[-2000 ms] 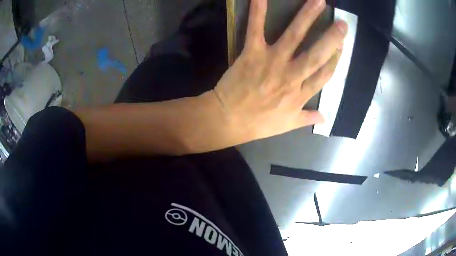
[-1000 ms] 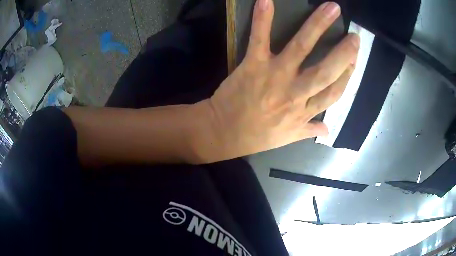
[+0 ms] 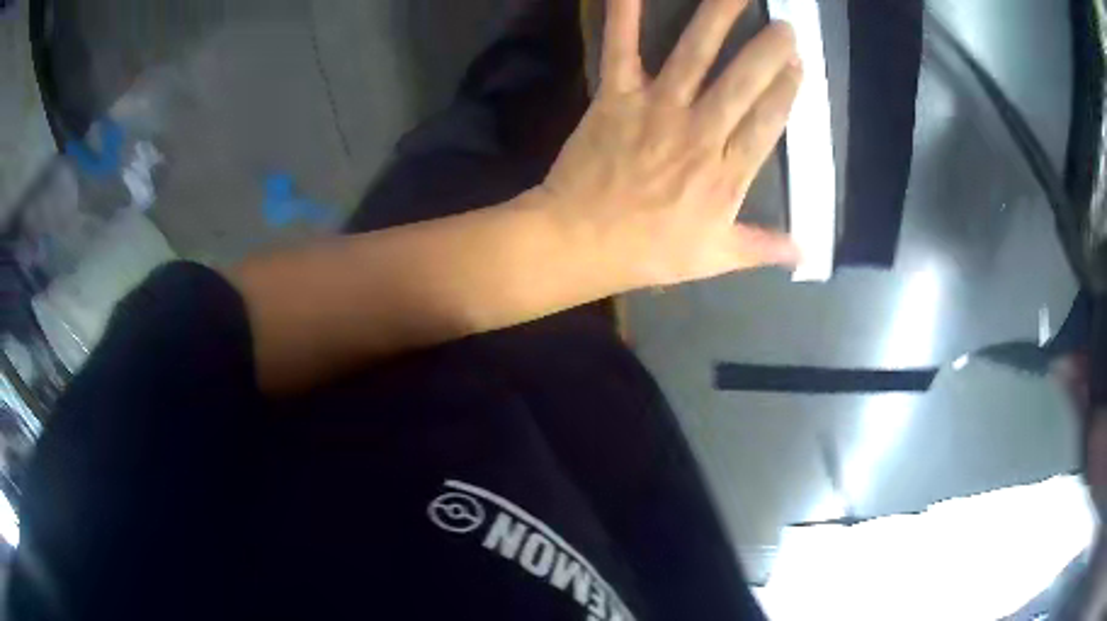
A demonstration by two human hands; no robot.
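My left hand (image 3: 680, 182) reaches in from the left, back up, fingers spread. Its thumb and some fingertips touch the left edge of a narrow white paper strip (image 3: 816, 158). A wider black fabric band (image 3: 880, 146) lies right of the strip, with a narrow grey gap between them. A long thin dark tool or edge (image 3: 1002, 109) runs down the right side; I cannot tell if it is a shears blade. A blurred pinkish patch at the right rim may be part of my right hand.
A short black strip (image 3: 826, 377) lies on the grey table (image 3: 680, 340). A white sheet (image 3: 935, 558) is at the bottom right, a dark scrap (image 3: 1017, 355) near the right rim. Left of the table's edge is floor with blue scraps (image 3: 285, 200).
The view has shifted. The black band, earlier against the white strip, now lies apart to its right. My left hand stays at the strip. The pinkish blur has appeared at the right rim.
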